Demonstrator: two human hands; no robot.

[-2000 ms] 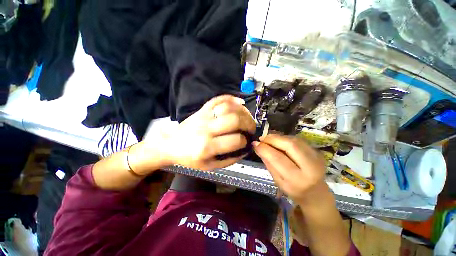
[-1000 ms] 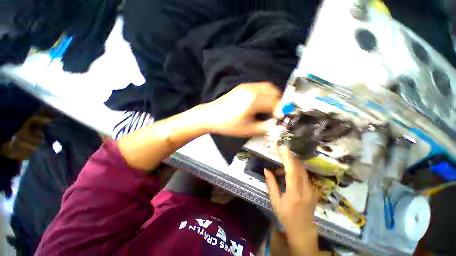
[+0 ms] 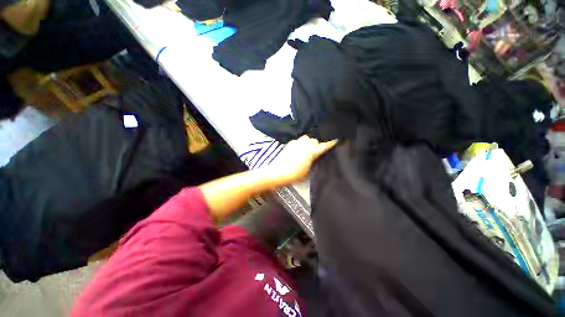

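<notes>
A black garment [image 3: 396,229] hangs from the table across the front right, its cloth spread wide and slightly blurred. My left hand [image 3: 305,158] pinches the garment near its left edge, above the table's front edge. My right hand is not visible; the black cloth covers the area at the right. More black cloth [image 3: 396,74] lies heaped on the white table behind. The overlock machine [image 3: 505,210] shows partly at the right, beyond the cloth.
Striped cloth [image 3: 263,153] lies at the white table's edge [image 3: 204,102]. Another black garment [image 3: 248,31] and a blue item [image 3: 215,32] lie at the back. A dark garment with a white patch [image 3: 80,167] is at the left, near a yellow-brown frame [image 3: 80,88].
The view has swung left. Both hands have left the needle area. My left hand now holds black cloth, which is drawn across the front and covers much of the machine. My right hand has gone from sight.
</notes>
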